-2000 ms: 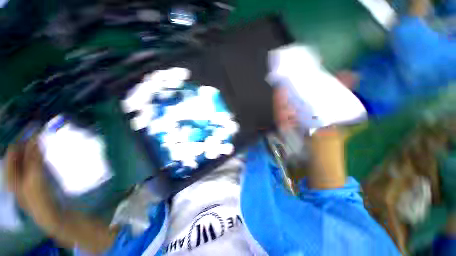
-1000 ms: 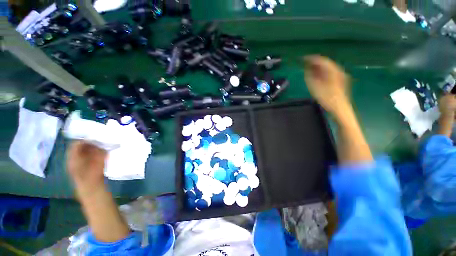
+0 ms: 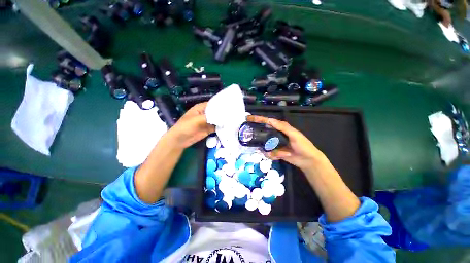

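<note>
My left hand [image 3: 191,126] holds a white wiping cloth [image 3: 225,107] above the upper left of the parts tray [image 3: 330,198]. My right hand [image 3: 296,144] is closed around a black monocular body [image 3: 260,135], its round glassy end turned left towards the cloth. A pale blue disc shows on the side of the body. The cloth hangs down beside the round end; whether they touch is unclear. White and teal-blue lens discs [image 3: 249,177] lie heaped in the tray's left compartment below my hands.
Many black barrels [image 3: 270,55] lie beyond the tray. A stack of white wipes [image 3: 138,134] lies left of the tray, with a separate cloth [image 3: 41,110] farther left. A pale metal upright [image 3: 62,35] stands upper left. Another person's blue sleeve [image 3: 438,213] is at right.
My hands have come together over the tray from either side. The left now has a cloth and the right now holds a monocular body. The view has shifted slightly.
</note>
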